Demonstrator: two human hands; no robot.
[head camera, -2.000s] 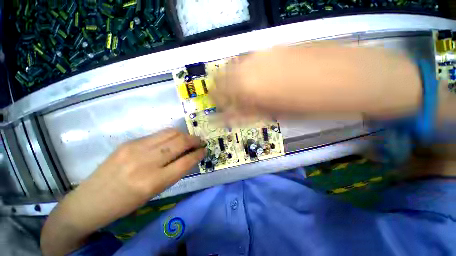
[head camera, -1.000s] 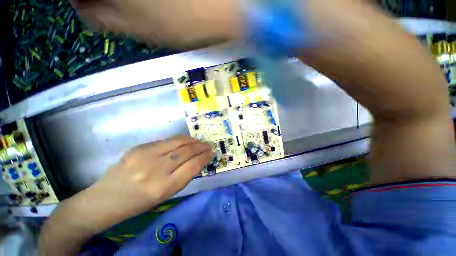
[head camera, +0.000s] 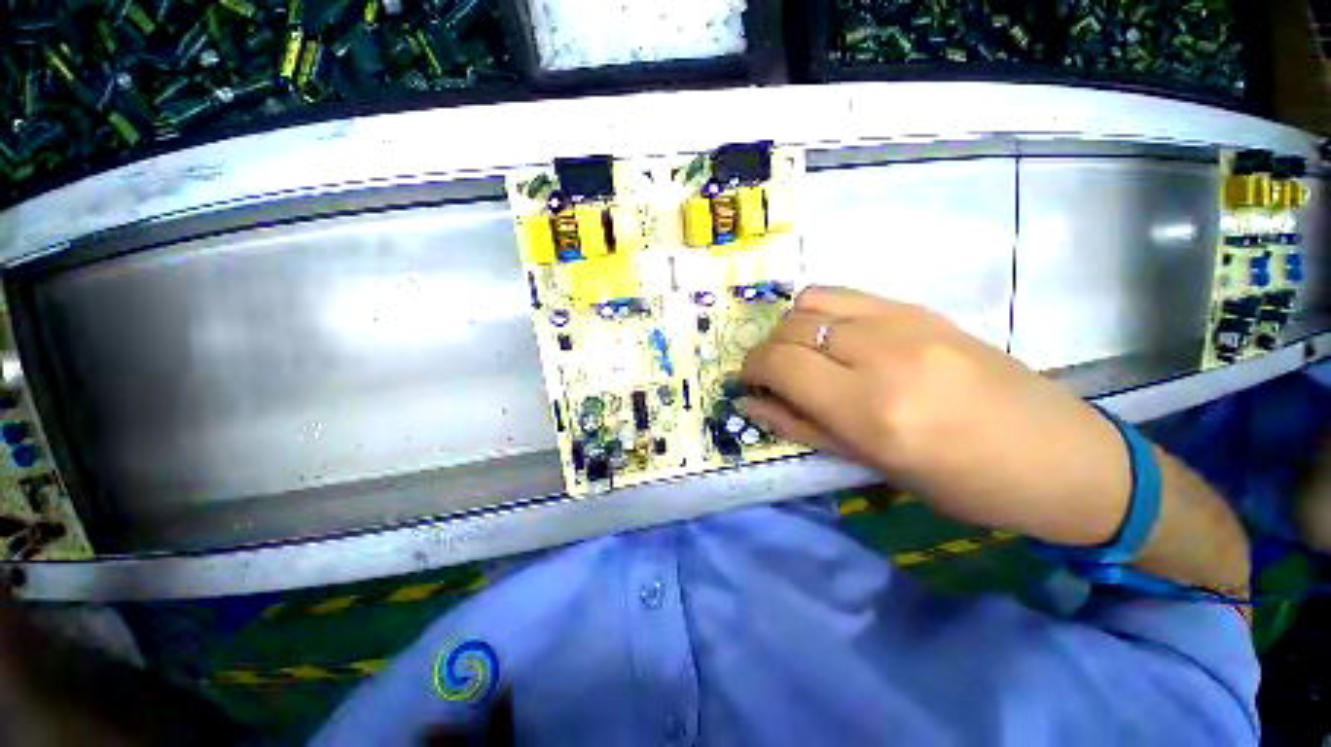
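Observation:
A cream-yellow PCB panel (head camera: 616, 350) of two matching halves lies on the conveyor in front of me. Yellow blocks (head camera: 603, 279) and black connectors stand near its far edge, and dark round capacitors (head camera: 599, 455) near its near edge. My right hand (head camera: 876, 382), with a blue wrist strap (head camera: 1136, 489), is over the right half's near part, fingers bent down at the board. Its fingertips are partly hidden, so I cannot tell whether it holds a part. My left hand is not clearly in view; only a dark blur shows at the lower left edge.
Pale conveyor rails (head camera: 438, 543) run along both sides. Another board (head camera: 1258, 263) is at the right and part of one (head camera: 37, 489) at the left edge. Beyond the far rail are bins of green capacitors (head camera: 263, 73) and a box of white parts (head camera: 638, 32). A person's sleeve shows at the right.
My right hand has come back from over the left bin to the panel's right half. My left hand has left the panel's near left corner. The neighbouring board at the left has shifted towards the picture's edge.

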